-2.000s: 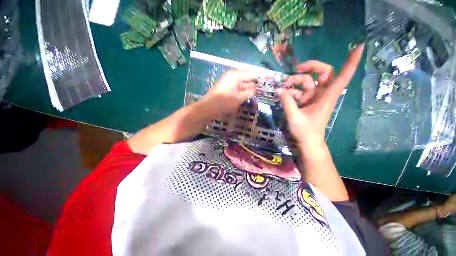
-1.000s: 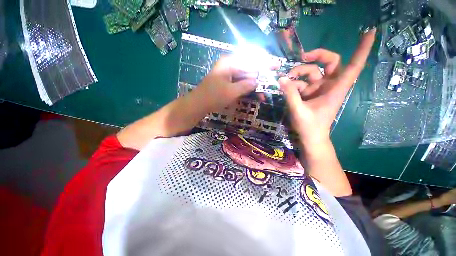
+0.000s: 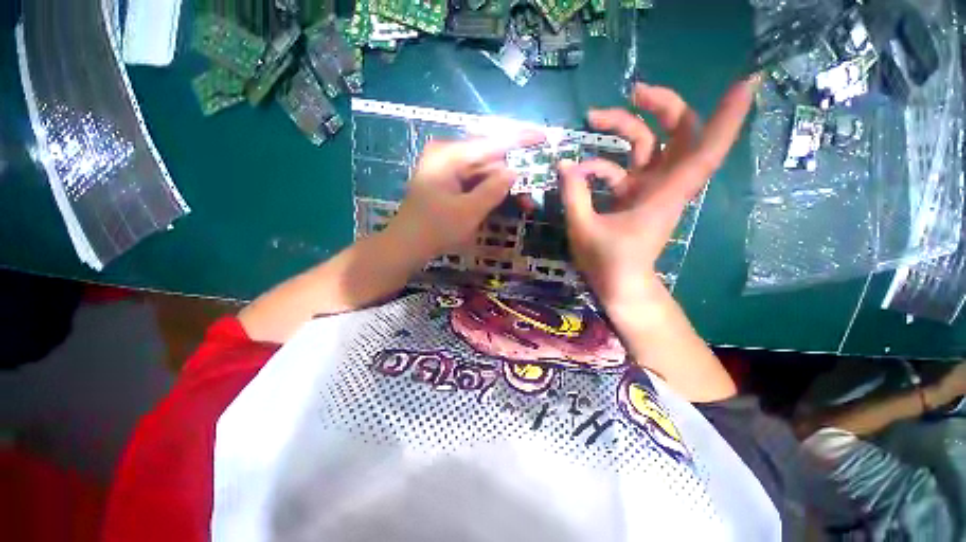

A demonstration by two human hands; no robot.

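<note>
A small circuit board (image 3: pixel 538 166) is held above the adhesive sheet, partly lost in glare. My left hand (image 3: pixel 458 191) grips its left end between thumb and fingers. My right hand (image 3: pixel 636 191) has its thumb and a finger at the board's right end, with the other fingers spread; whether it pinches the board or a tiny pad is unclear. The adhesive sheet (image 3: pixel 381 151) lies under both hands at the table edge, with rows of dark die-cut pieces showing between my wrists.
A pile of green boards (image 3: pixel 408 15) lies beyond the sheet. Grey striped sheets (image 3: pixel 93 143) and a white smartphone (image 3: pixel 151 30) are at left. Bubble wrap (image 3: pixel 805 238) with handled boards (image 3: pixel 805 136) is at right, near more striped sheets (image 3: pixel 937 265). Another person's arm (image 3: pixel 884 408) shows lower right.
The view has shifted. The dark piece near my right fingers is no longer seen there, and those fingers are more spread. The board stays between my hands.
</note>
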